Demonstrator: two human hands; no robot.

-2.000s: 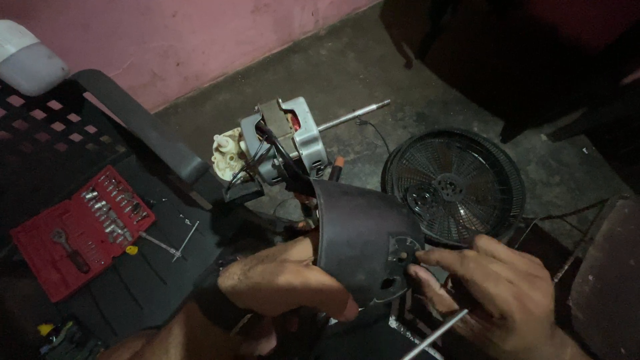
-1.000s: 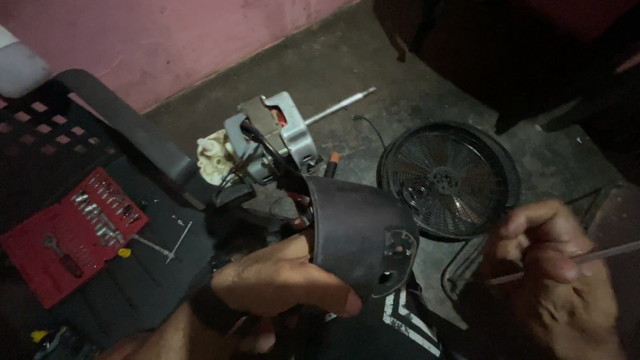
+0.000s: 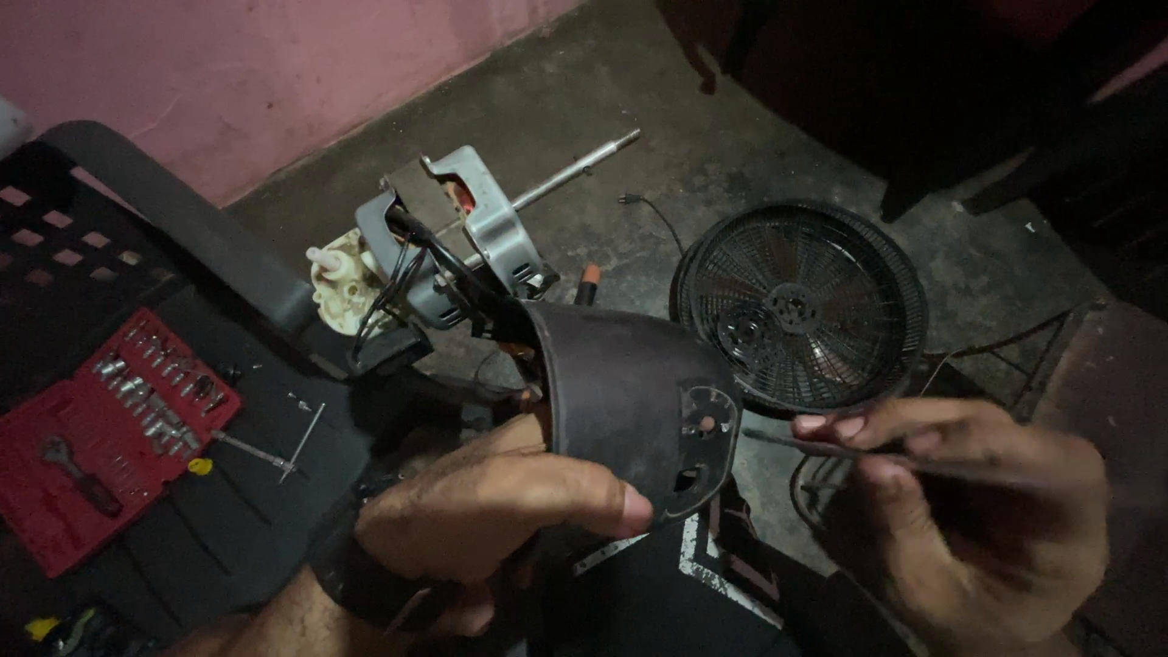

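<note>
My left hand (image 3: 511, 511) grips a dark plastic fan motor housing (image 3: 630, 392) by its rim and lower side, some fingers hidden inside it. In my right hand (image 3: 976, 502) is a thin rod-like tool (image 3: 849, 449), its tip close to the end face of the housing, where a round hole shows. Black wires link the housing's open side to an electric fan motor (image 3: 484, 219) with a steel shaft (image 3: 579, 171) and a cream plastic gearbox (image 3: 347, 283).
A black fan grille (image 3: 794, 310) lies on the concrete floor. At the left, a black plastic chair (image 3: 265, 447) bears a red socket set case (image 3: 46, 538) and a T-handle wrench (image 3: 306, 438). A pink wall (image 3: 301, 64) rises behind.
My right hand first drew away from the housing's end face, where its fingers were, then came back near it with the thin tool pointing at the face. My left hand keeps its hold.
</note>
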